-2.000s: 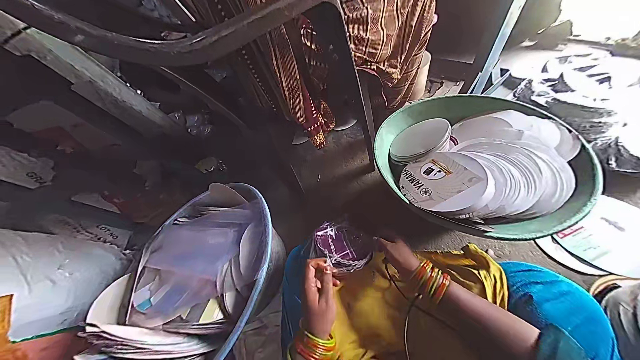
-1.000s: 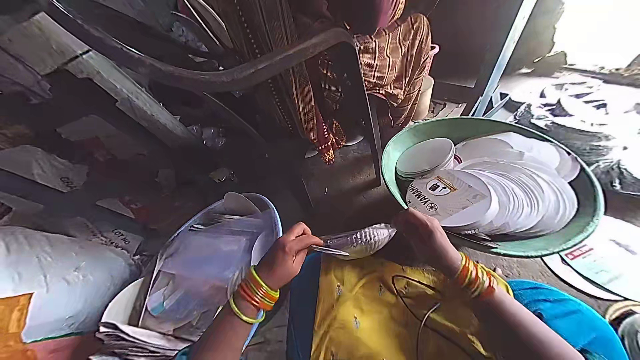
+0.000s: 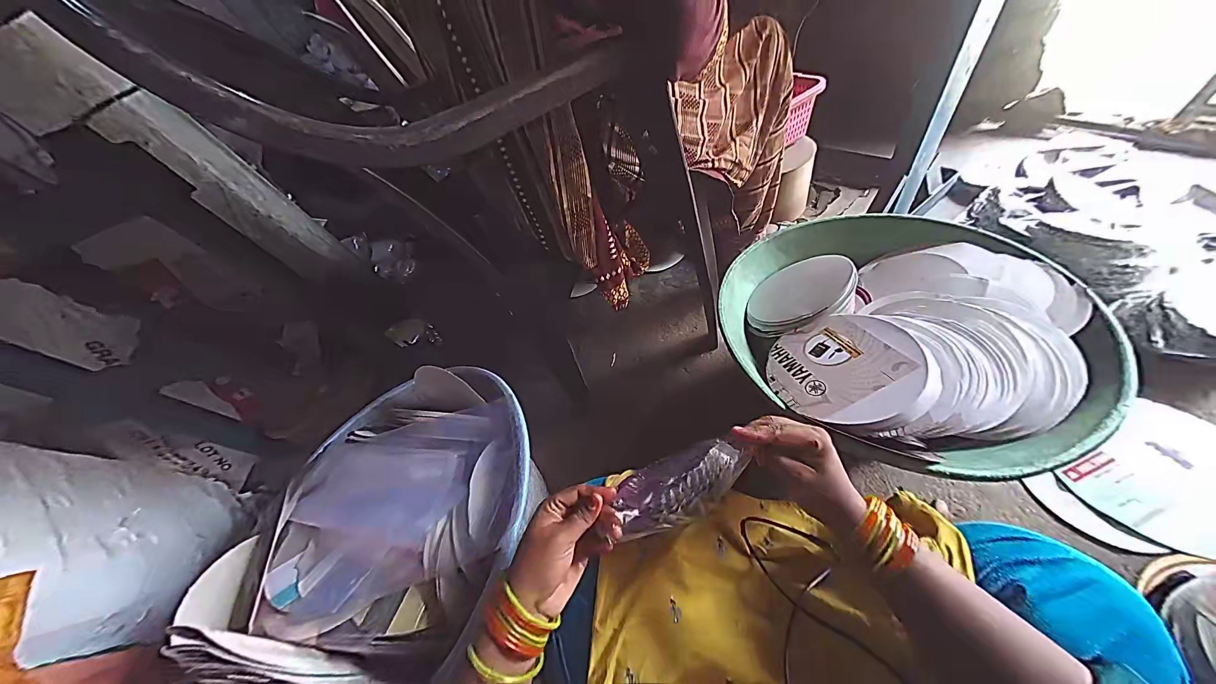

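Note:
A clear plastic packet (image 3: 679,486), purplish at one end and with silvery, ridged contents at the other, is stretched between my hands above a yellow cloth (image 3: 703,589) on my lap. My left hand (image 3: 560,541) pinches its purplish end between thumb and fingers. At the silvery end, my right hand (image 3: 793,461) grips the edge with the fingertips. What exactly is inside cannot be told. A green basin (image 3: 1031,461) holding many round white card discs (image 3: 988,370) is just beyond my right hand. To the left of my left hand stands a blue-rimmed tub (image 3: 521,446) with plastic sheets and discs.
Another person in patterned brown cloth (image 3: 731,123) sits ahead, behind a dark curved metal bar (image 3: 408,142). A pink basket (image 3: 804,106) is beside them. A white sack (image 3: 114,541) lies at left, large round sheets (image 3: 1140,475) at right, and scraps litter the floor.
Two seconds ago the packet was low against my lap, its purple face showing. Both hands have since raised it outward, and it is now turned and stretched between them.

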